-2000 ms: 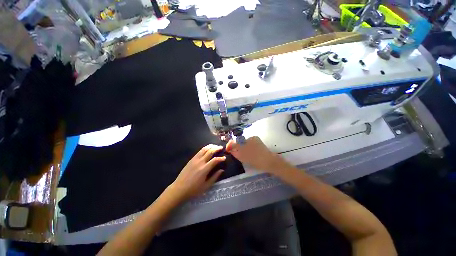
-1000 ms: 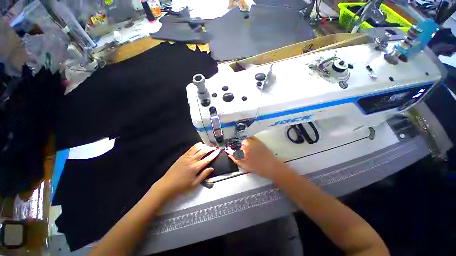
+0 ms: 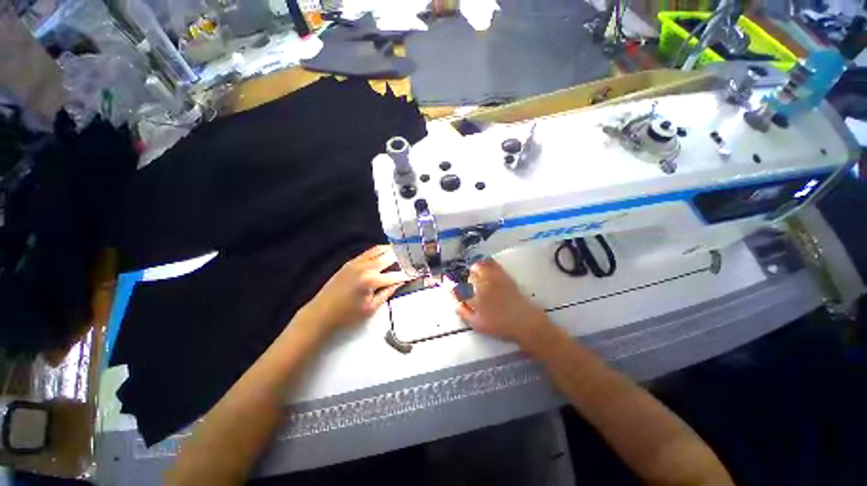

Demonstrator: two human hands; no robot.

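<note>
The white lockstitch machine [image 3: 608,185] with a blue stripe stands before me. Its presser foot and needle [image 3: 433,275] are lit at the head's left end. A large black garment panel [image 3: 257,228] spreads left of and behind the needle, its edge reaching the foot. My left hand [image 3: 356,289] lies on the panel's edge just left of the foot, fingers extended and pressing it. My right hand [image 3: 490,299] is just right of the foot, fingers bent, fingertips close to the needle area. Whether it pinches cloth is hidden.
Black-handled scissors [image 3: 585,256] lie on the machine bed under the arm. A pile of black pieces [image 3: 62,218] is at far left. A small square pale device [image 3: 27,427] is at the left corner. A green basket [image 3: 727,40] and grey panels [image 3: 504,52] are behind the machine.
The black cloth has moved backward and left past the foot, uncovering the white bed in front of the needle. My left hand has shifted left and slightly back. My right hand stays beside the foot.
</note>
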